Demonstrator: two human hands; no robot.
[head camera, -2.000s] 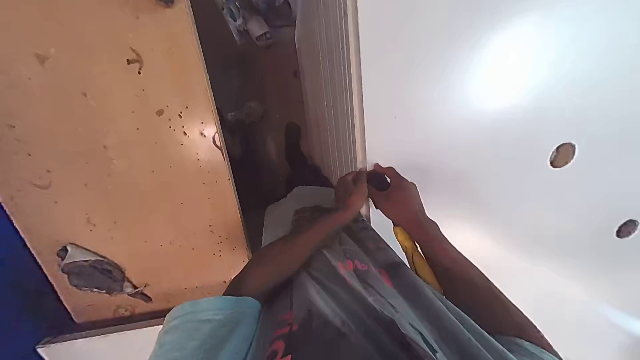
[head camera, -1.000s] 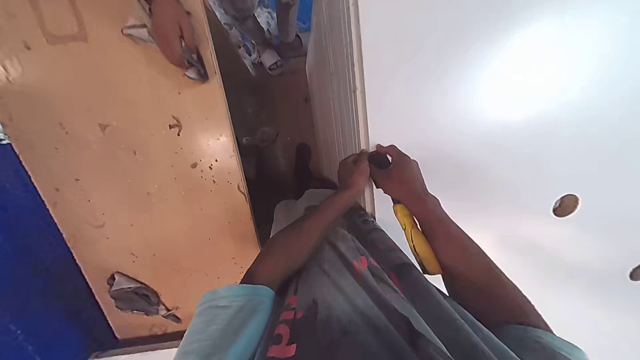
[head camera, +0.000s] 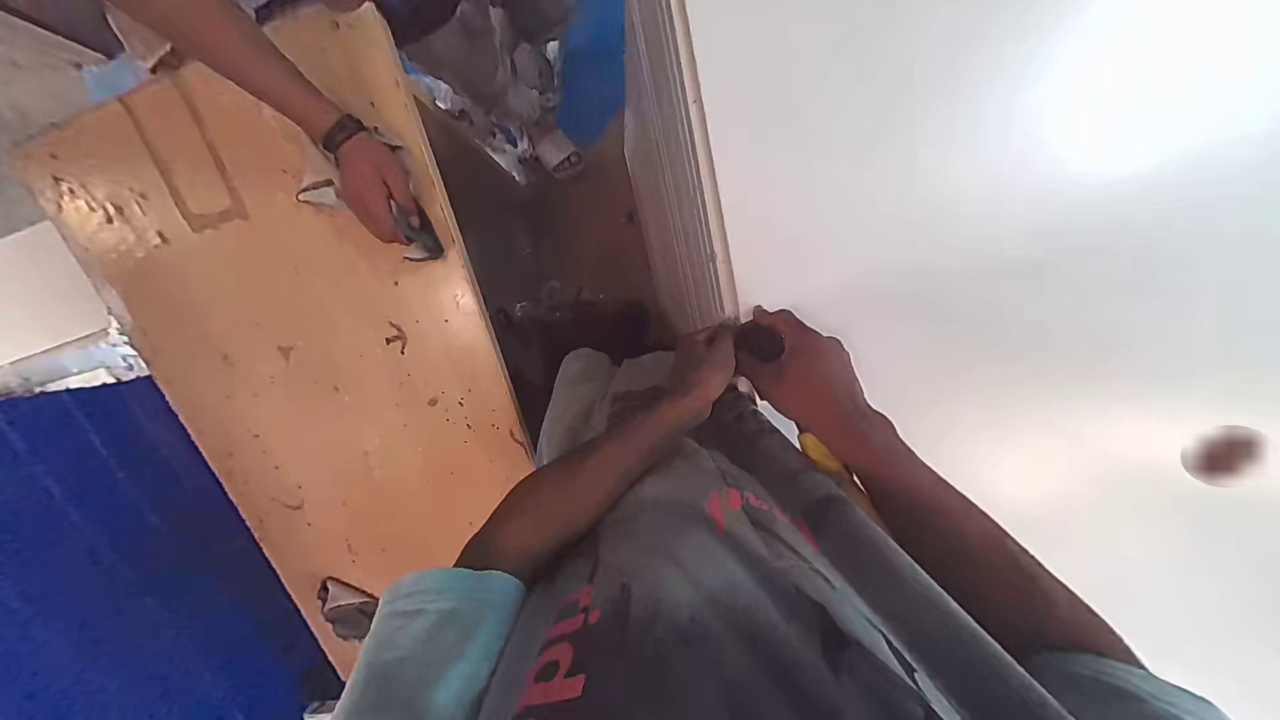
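My right hand (head camera: 805, 370) is closed around a dark, round-ended handle (head camera: 760, 342) at the near edge of a large white panel (head camera: 950, 280). What the handle belongs to is hidden by the fingers. My left hand (head camera: 703, 365) touches the ridged, light-coloured side (head camera: 680, 170) of the panel, right beside the handle. Its fingers are bent; whether they pinch something small I cannot tell. Part of a yellow object (head camera: 822, 455) shows beneath my right forearm.
A stained wooden board (head camera: 330, 400) lies to the left. Over it, a co-worker's hand (head camera: 375, 190) holds a dark object. A crumpled cloth (head camera: 348, 608) rests near its lower edge. A blue surface (head camera: 120, 540) is at lower left. Round holes, one visible (head camera: 1225, 455), mark the white panel.
The co-worker's hand, at the top edge one second ago, reaches farther over the wooden board. My hands stay together at the panel's edge. The view has shifted.
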